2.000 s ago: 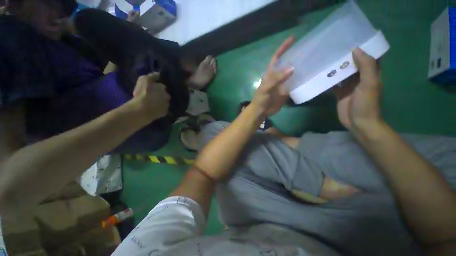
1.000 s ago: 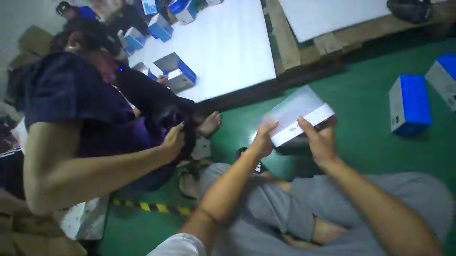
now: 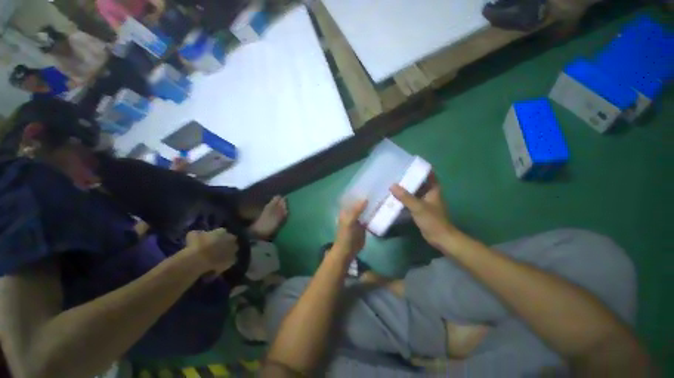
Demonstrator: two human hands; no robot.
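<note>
The assembled unit (image 3: 386, 181), a frosted housing with a white rim, is held above my lap, tilted. The frosted part points up and left, the white rim faces down and right. My left hand (image 3: 353, 225) holds its lower left end. My right hand (image 3: 425, 210) grips the rim side, thumb on the white face. Small marks on the rim are blurred. The undersides of the fingers are partly hidden by the unit.
A person (image 3: 111, 273) sits close on my left, arm bent. White-topped pallets (image 3: 295, 111) hold blue cartons, one open (image 3: 199, 151). Closed blue cartons (image 3: 543, 136) stand on the green floor to the right. Yellow-black tape (image 3: 214, 370) is at the lower left.
The view has swung, so more cartons and people show. The unit appears lower and further left, more steeply tilted, in both hands throughout.
</note>
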